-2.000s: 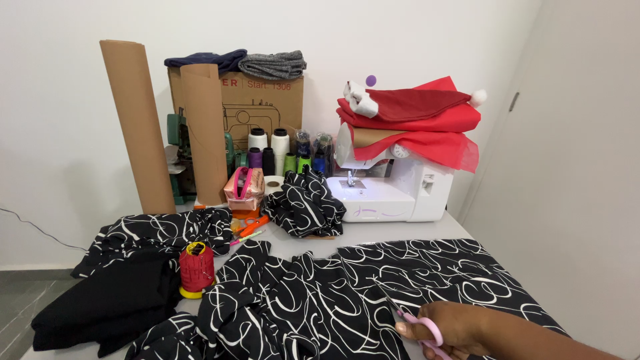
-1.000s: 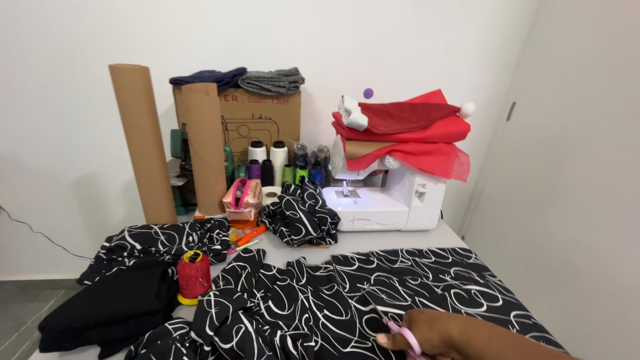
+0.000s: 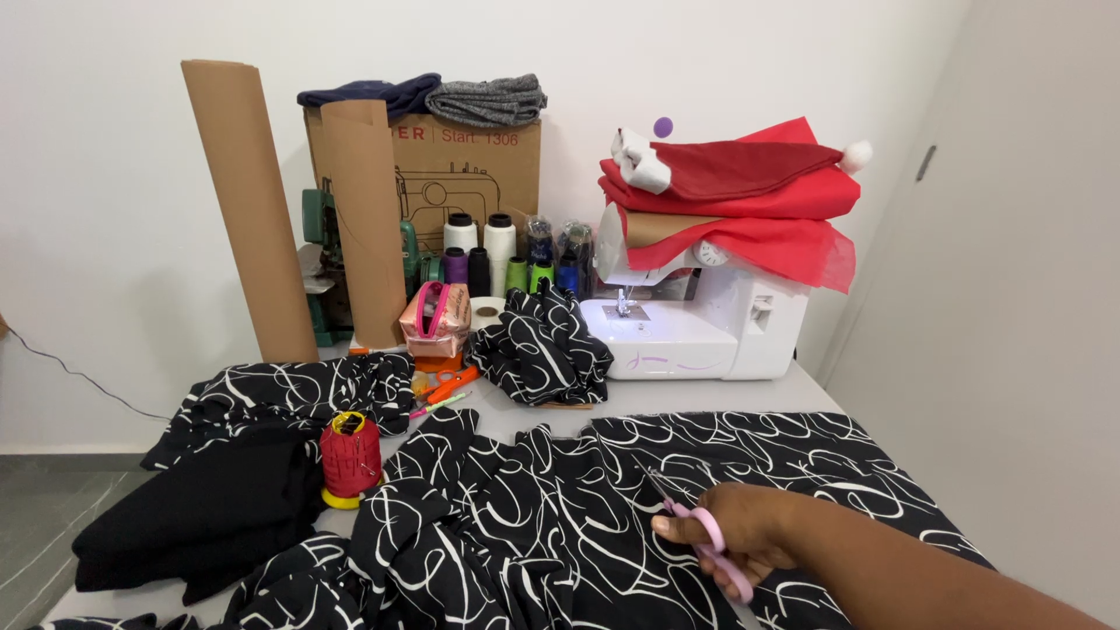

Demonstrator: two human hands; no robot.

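My right hand (image 3: 744,534) comes in from the lower right and holds pink-handled scissors (image 3: 710,538), fingers in the handle loops. The blades point up and left over black fabric with a white swirl print (image 3: 542,516), which covers much of the near table. A gap in the fabric shows below the handles. My left hand is not in view. On the left, a red thread spool with a yellow base (image 3: 350,459) stands beside folded plain black fabric (image 3: 206,512); pins are stuck in its thread.
A white sewing machine (image 3: 674,337) stands at the back, topped with red fabric (image 3: 735,188). Brown paper rolls (image 3: 254,219), a cardboard box (image 3: 472,149), thread cones (image 3: 499,241), a pink pouch (image 3: 437,319), orange-handled scissors (image 3: 452,385) and bunched printed fabric (image 3: 547,350) stand or lie left of it.
My right hand, holding the scissors, has moved a little up and away over the printed fabric since one second ago.
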